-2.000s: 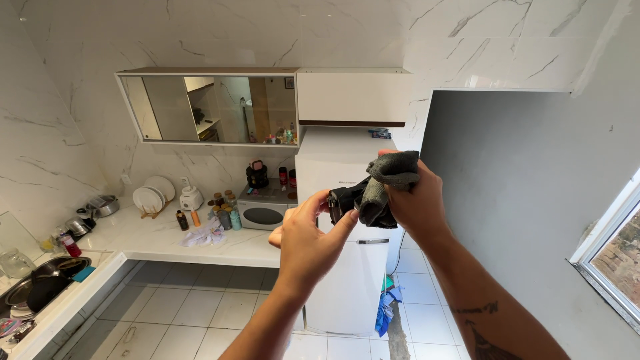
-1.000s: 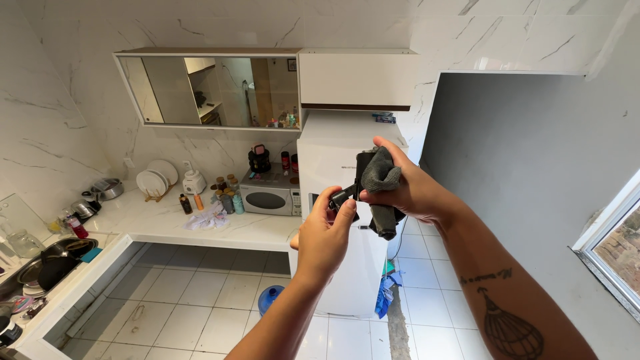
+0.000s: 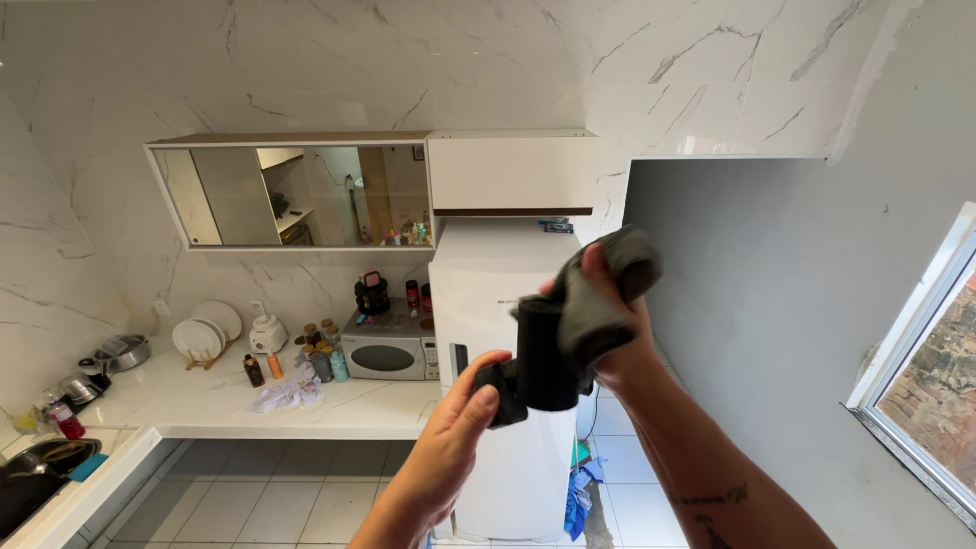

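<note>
A black object with a cylindrical part (image 3: 547,354) is held up in front of the refrigerator; its exact kind is unclear. My left hand (image 3: 465,415) grips a small dark block-shaped part (image 3: 503,393) at its lower left side, between thumb and fingers. Bunched in my right hand (image 3: 621,320) is a dark grey cloth (image 3: 602,297), pressed against the upper right side of the black object. The cloth is blurred, and it hides part of the object and some fingers. Whether the small part is joined to the cylinder cannot be told.
Behind my hands stands a white refrigerator (image 3: 488,465). The counter (image 3: 191,396) bears a microwave (image 3: 385,358), bottles, a blender, plates on a rack (image 3: 202,339) and a crumpled white cloth (image 3: 290,389). A pan (image 3: 57,457) is at the left edge. A window (image 3: 926,366) is at right.
The black object has turned in my hands, and its cylindrical part now shows upright. My right hand with the cloth has shifted over its upper right side. The view has tilted upward.
</note>
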